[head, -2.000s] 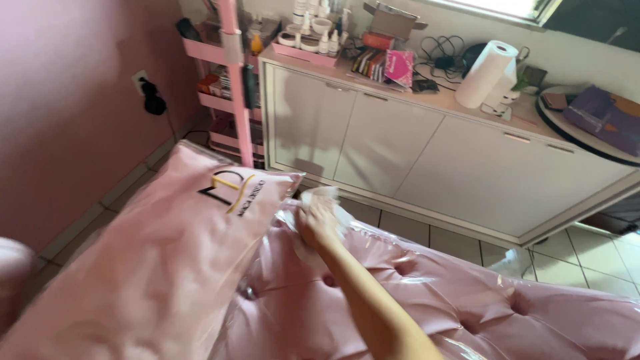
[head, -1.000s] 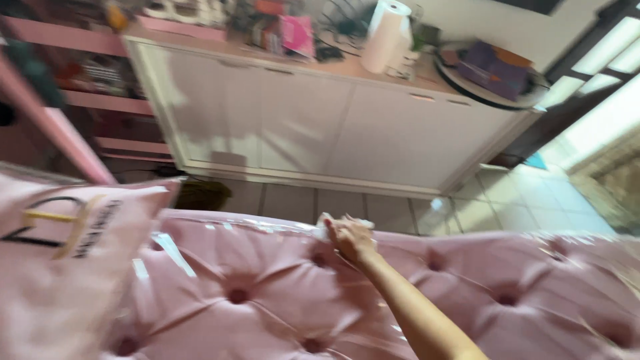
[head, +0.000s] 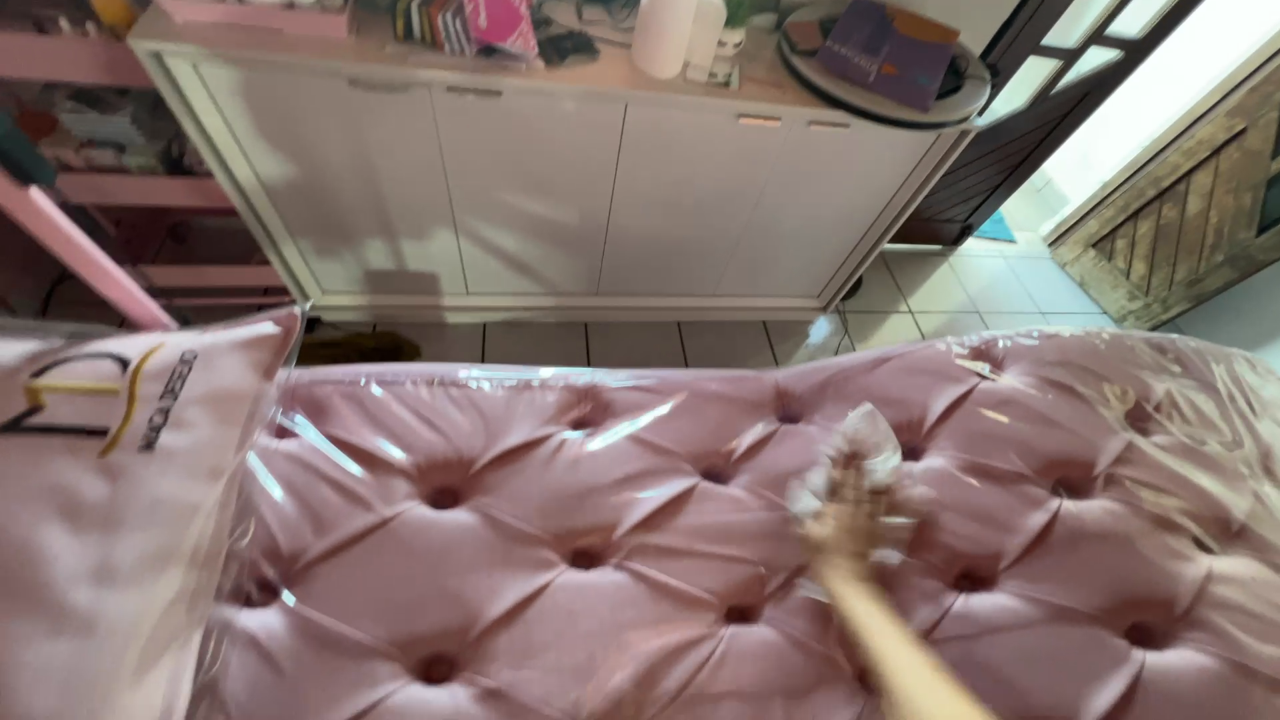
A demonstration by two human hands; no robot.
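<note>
My right hand (head: 848,515), blurred by motion, lies over a crumpled white cloth or paper wipe (head: 868,440) and presses it against clear plastic. This plastic covers a pink button-tufted upholstered bed or couch (head: 640,530), whose far edge runs across the middle of the view. At the left, a pink pillow (head: 90,560) in clear plastic bears printed writing and rests on the tufted surface. My left hand is not in view.
Beyond the upholstery stands a white cabinet (head: 530,200) holding a paper towel roll (head: 664,38), a round tray (head: 890,112) and small items. A pink shelf cart (head: 150,190) stands left; a wooden door (head: 1180,200) is at the right, with floor tiles (head: 640,343) between.
My right hand with the wipe has moved from the far edge of the upholstery onto its tufted top, farther right. The view has turned to the right.
</note>
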